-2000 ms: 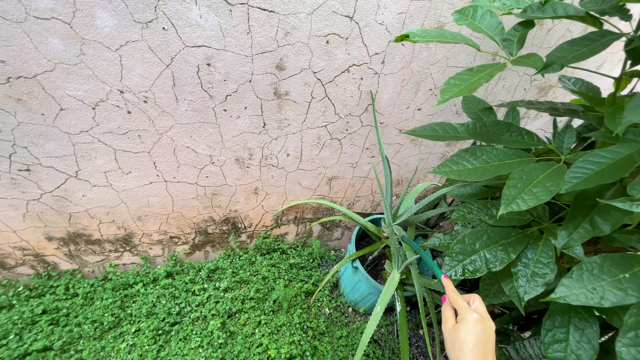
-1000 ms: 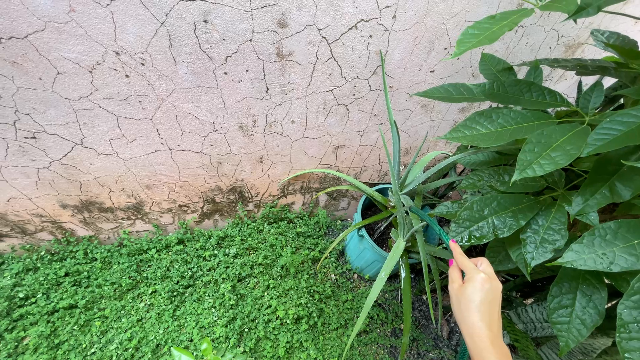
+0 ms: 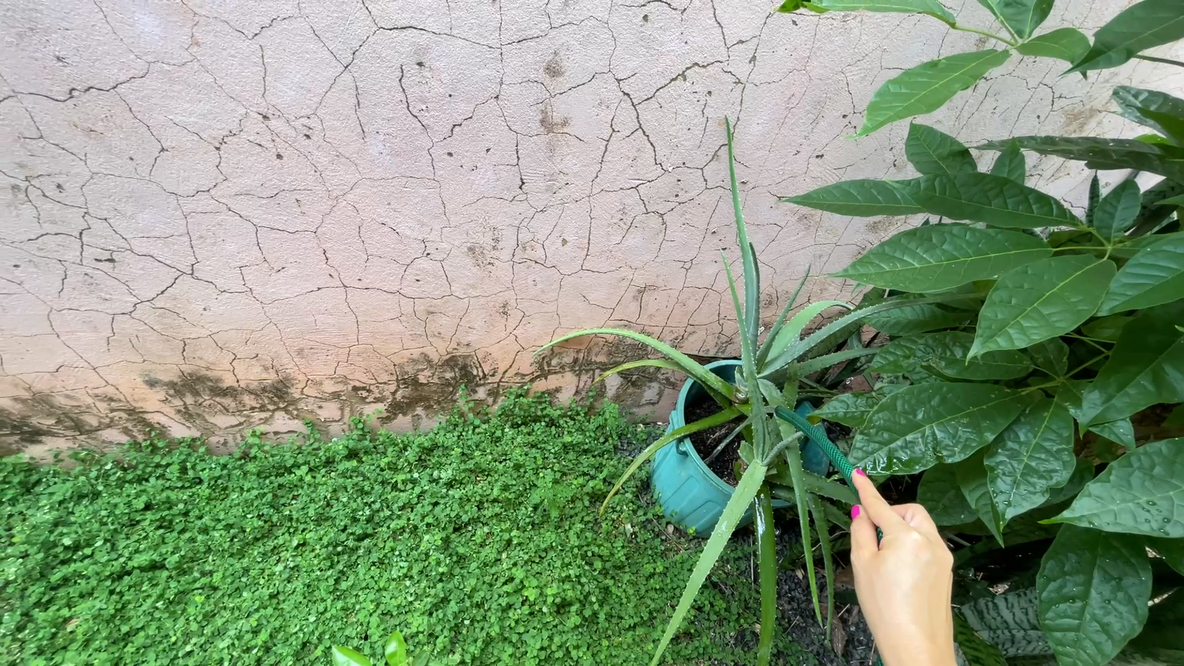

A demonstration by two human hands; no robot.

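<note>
My right hand (image 3: 905,564) comes in from the bottom right, its fingers closed around a green garden hose (image 3: 826,442). The hose's far end reaches in among the leaves of an aloe plant (image 3: 754,393), above the pot; its tip is hidden there. The aloe stands in a teal plastic pot (image 3: 689,490) with dark soil, and its long leaves hang over the rim. Small white marks, maybe water, show near the plant's centre. My left hand is out of view.
A cracked pink wall (image 3: 370,203) rises behind the pot. Low green ground cover (image 3: 351,546) spreads at the left. A broad-leaved shrub (image 3: 1045,296) with wet leaves crowds the right side, close to my hand. Dark gravel (image 3: 795,583) lies below the pot.
My right hand keeps its grip on the hose, with the far end among the aloe leaves throughout. Otherwise only the view has shifted slightly.
</note>
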